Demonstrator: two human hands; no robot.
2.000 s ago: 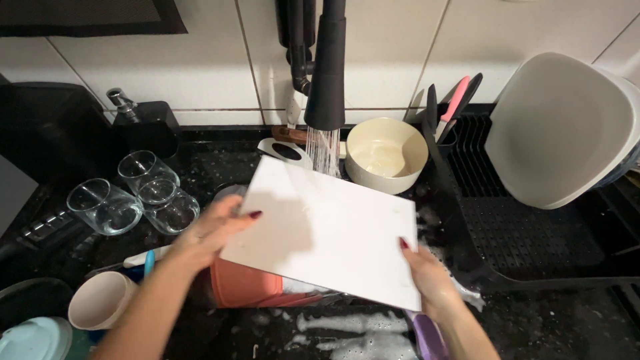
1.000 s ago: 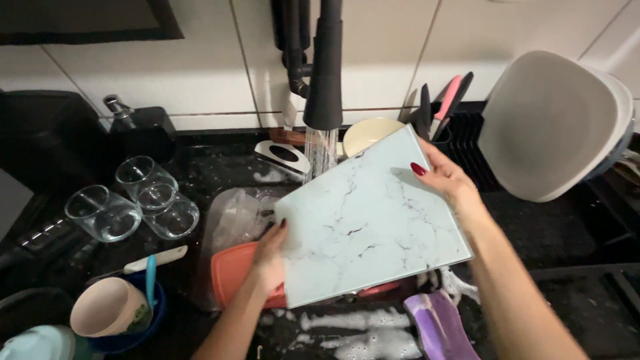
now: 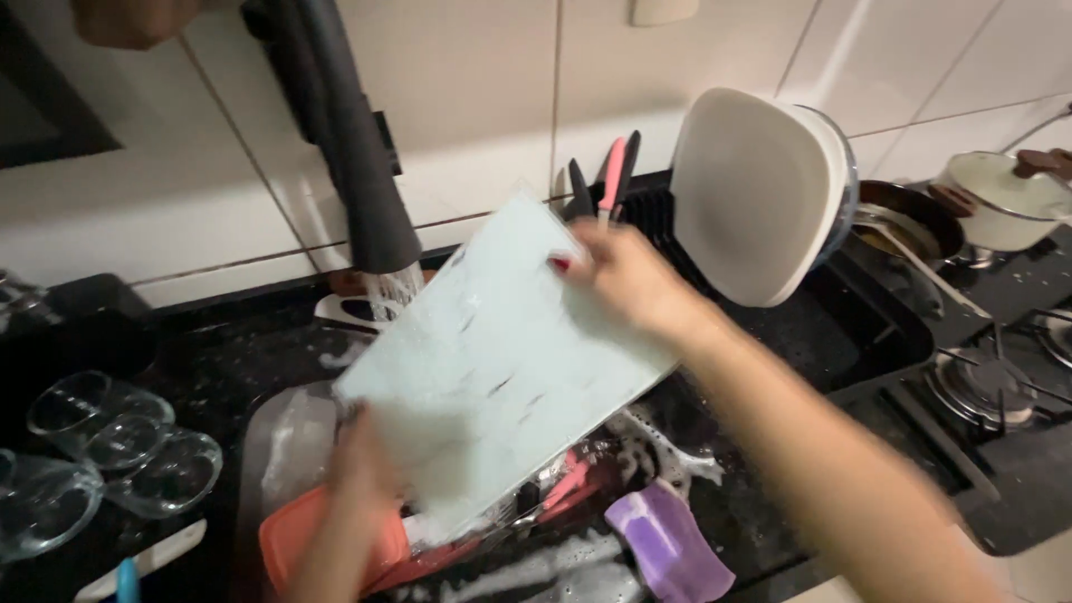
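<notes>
A rectangular glass cutting board (image 3: 502, 360) with a marble pattern is tilted over the sink, blurred by motion. My left hand (image 3: 360, 469) holds its lower left edge, and my right hand (image 3: 620, 268) grips its upper right edge. Water runs from the black faucet (image 3: 368, 201) just behind the board's left edge. Beneath the board are a red plastic container (image 3: 335, 536), a clear plastic container (image 3: 289, 444) and red-handled items. A purple sponge (image 3: 670, 544) lies on the wet counter to the right, near suds.
Several clear drinking glasses (image 3: 159, 469) stand at the left, near a white-handled knife (image 3: 159, 557). At the right, a black dish rack (image 3: 837, 335) holds a large pale dish (image 3: 754, 201) and knives (image 3: 614, 172). Beyond it are a stove burner (image 3: 988, 385), a frying pan (image 3: 904, 226) and a lidded pot (image 3: 997, 201).
The cutting board was turned from its plain white side to its marbled side, and my right hand moved from its lower right to its upper right edge. The view has swung right.
</notes>
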